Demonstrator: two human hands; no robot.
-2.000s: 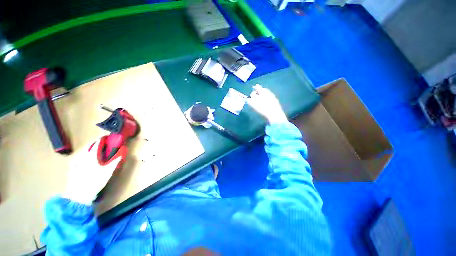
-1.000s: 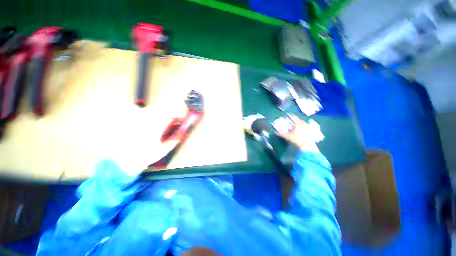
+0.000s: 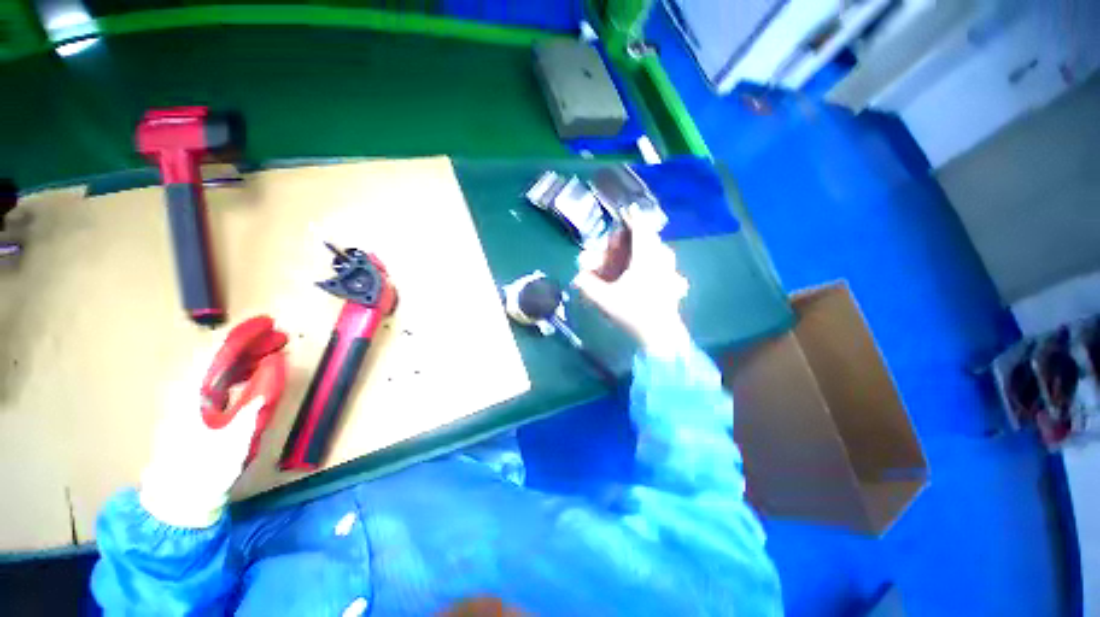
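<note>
The red-and-black tool (image 3: 332, 374) lies on the cardboard sheet (image 3: 422, 229), its dark metal head exposed towards the back. My left hand (image 3: 245, 380), in a white glove with red-coated fingers, is just left of its grip, fingers apart, empty and not holding the tool. My right hand (image 3: 633, 275) is over the green bench at the near edge of the silver ribbed stacks (image 3: 569, 207). A brownish patch shows between its thumb and fingers; whether it is a held piece is unclear. The round black dauber head (image 3: 539, 298) rests on a pale wad, left of my right hand.
Another red-headed tool (image 3: 189, 217) lies at the back left of the cardboard. Part of a dark tool shows at the left edge. A grey box (image 3: 581, 90) and blue cloth (image 3: 694, 199) are at the back right. An open carton (image 3: 832, 410) stands on the floor right.
My left hand has let go of the tool and moved left of it. My right hand has moved to the stacks; the single silver square seen earlier no longer shows on the bench.
</note>
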